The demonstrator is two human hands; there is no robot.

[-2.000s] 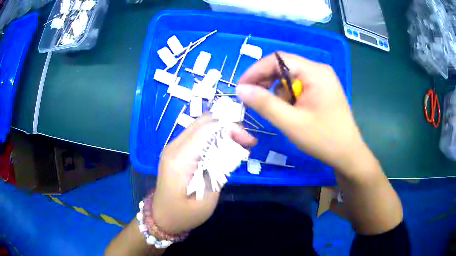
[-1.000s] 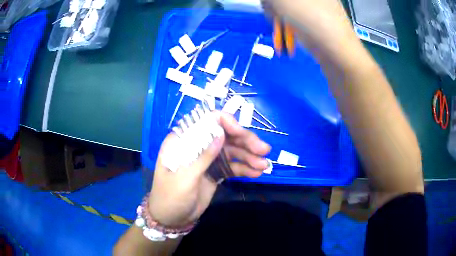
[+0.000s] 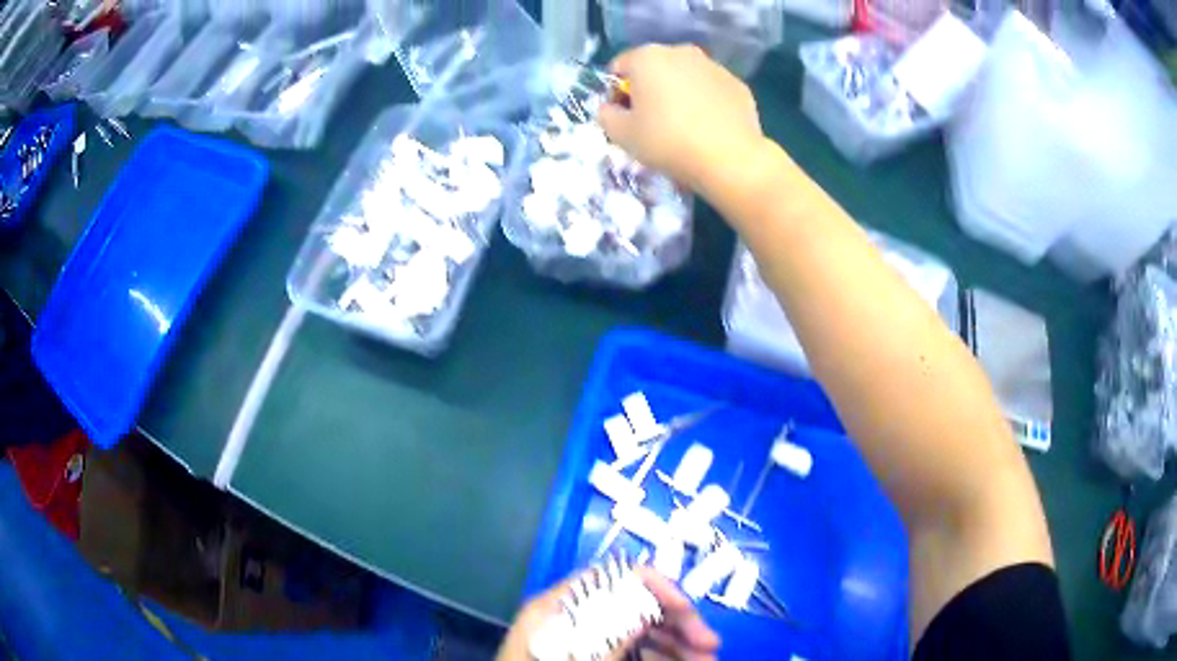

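My left hand [image 3: 620, 620], cut off by the bottom edge, holds a fanned bundle of tagged rods [image 3: 600, 617] over the front of the blue work tray [image 3: 852, 588]. Loose tagged rods [image 3: 693, 517] lie in that tray. My right hand [image 3: 678, 110] reaches far forward to the back rim of a round clear tub [image 3: 594, 213] full of white-tagged parts. A bit of the yellow-orange tool [image 3: 623, 88] shows at its fingers. The fingertips are blurred, and whether they hold a part is not clear.
A rectangular clear tub [image 3: 420, 233] of tagged parts stands left of the round one. A second blue tray [image 3: 149, 278] lies at the left. A white-filled container [image 3: 762, 304] and the scale [image 3: 1011, 362] are behind my right forearm. Red scissors [image 3: 1116, 549] and clear bags [image 3: 1136, 387] are at the right.
The view has swung forward, showing the tubs behind the tray. My right hand has moved from above the blue tray to the round tub. My left hand still holds the bundle.
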